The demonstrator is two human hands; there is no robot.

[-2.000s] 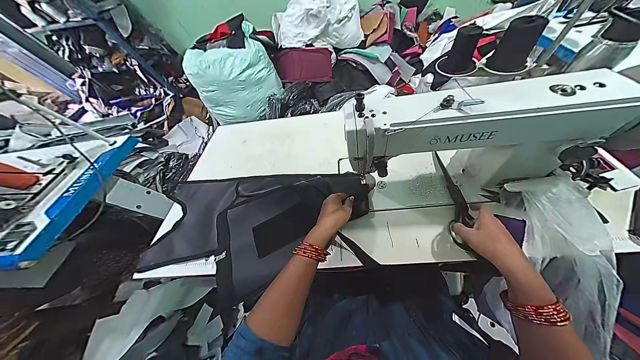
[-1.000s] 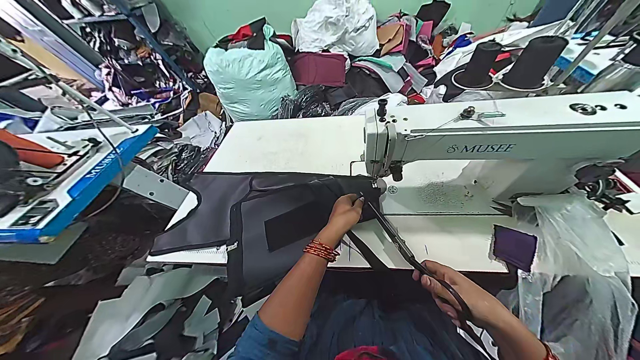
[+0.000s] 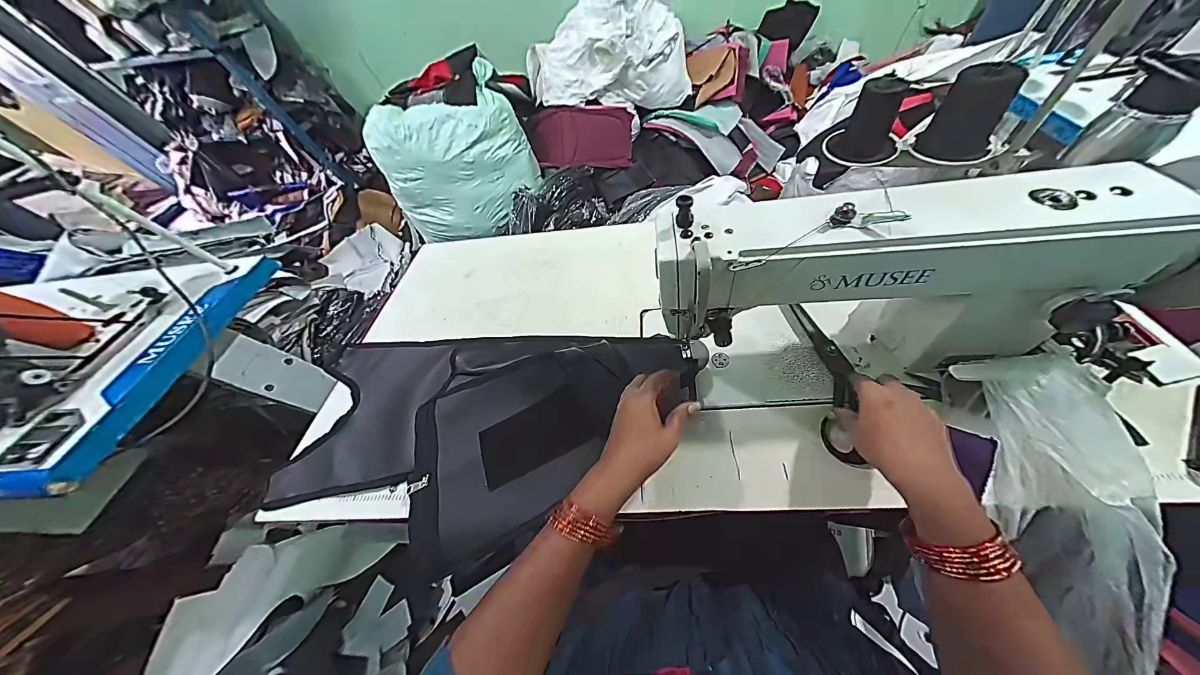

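A dark grey fabric piece with black edging point(image 3: 384, 384) lies across the left of the sewing machine's white bed point(image 3: 525, 291), its front part hanging over the edge. Its right end is under the presser foot point(image 3: 688, 351) of the industrial sewing machine point(image 3: 947, 262). My left hand point(image 3: 647, 422) presses on that end with thumb and fingers, just in front of the needle area. Farther right, my right hand point(image 3: 895, 427) is on the handles of black scissors point(image 3: 825, 347), whose blades point back toward the machine arm. Whether the fingers are through the loops is hidden.
A purple fabric piece point(image 3: 972, 457) and a clear plastic bag point(image 3: 1059, 450) lie to the right of my right hand. Black thread cones point(image 3: 970, 111) stand behind the machine. A second machine with a blue edge point(image 3: 187, 347) is at the left. Fabric scraps point(image 3: 272, 572) lie below.
One second ago the scissors' tips were by the fabric end at my left hand, and the black strip hung there. Now my right hand and the scissors are farther back and right; the strip no longer shows.
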